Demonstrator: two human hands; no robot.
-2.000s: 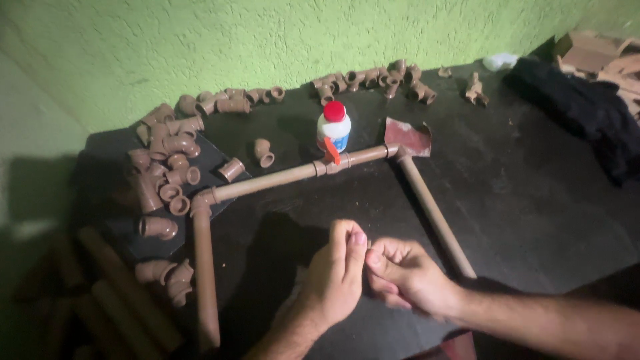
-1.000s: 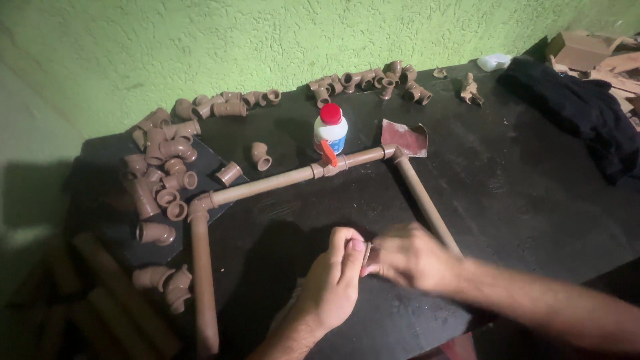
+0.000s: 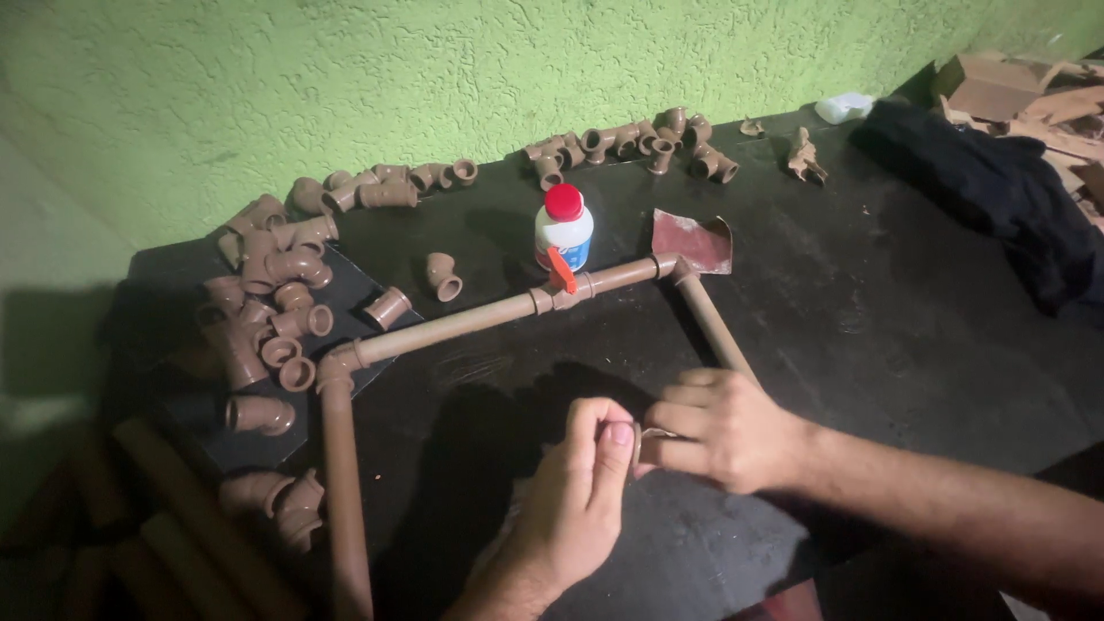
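Observation:
My left hand (image 3: 586, 492) grips a small brown PVC pipe fitting (image 3: 637, 444), mostly hidden by the fingers, with its round rim facing right. Close against that rim, my right hand (image 3: 720, 431) pinches a thin pale piece (image 3: 660, 434), perhaps sandpaper, at the fitting's mouth. Beyond both hands lies a brown PVC pipe frame (image 3: 457, 326) with elbows at its corners and a valve with an orange lever (image 3: 562, 270) in its far side. A white bottle with a red cap (image 3: 565, 228) stands behind the valve. A curled reddish sandpaper sheet (image 3: 693, 241) lies by the right corner.
Many brown PVC fittings (image 3: 297, 259) are heaped at the left, with more tees and elbows (image 3: 625, 142) along the green wall. Loose pipes (image 3: 198, 509) lie at lower left. A black cloth (image 3: 975, 190) and torn cardboard (image 3: 992, 86) are at the far right.
My right hand has shifted at the fitting, its fingers now more bent and its back turned up. My left hand keeps its hold in nearly the same place.

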